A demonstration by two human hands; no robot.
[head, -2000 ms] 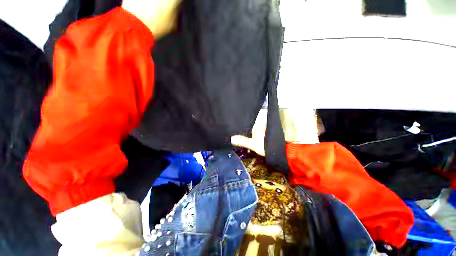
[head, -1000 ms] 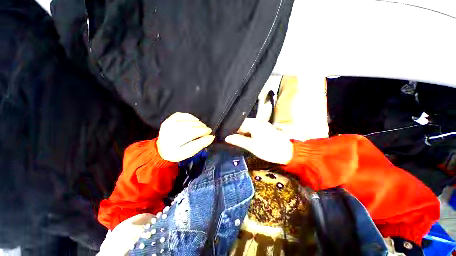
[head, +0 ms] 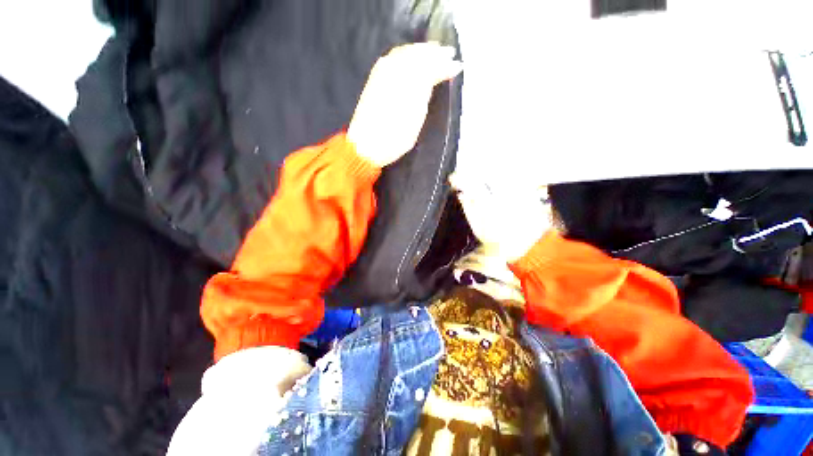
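A large black garment piece [head: 294,98] lies over the left of the white table and hangs down toward my lap. A pale stitched line runs along its right edge. My left hand [head: 401,102] lies on the cloth near the top of that edge, fingers pointing right; whether it pinches the cloth is unclear. My right hand [head: 504,209] is at the table's front edge, beside the lower part of the garment edge. It is overexposed, and its fingers and grip cannot be made out.
The white table [head: 615,107] spans the upper right. Slim dark snips [head: 787,98] lie on it, and a dark rectangle [head: 628,7] is at the top. Below are dark cloth, a white hooked rod [head: 771,233] and a blue bin [head: 771,401]. More black cloth [head: 71,267] is at left.
My left hand has moved up and right from the lower edge onto the cloth. My right hand has moved slightly up and right, away from the left hand. The garment edge has shifted left.
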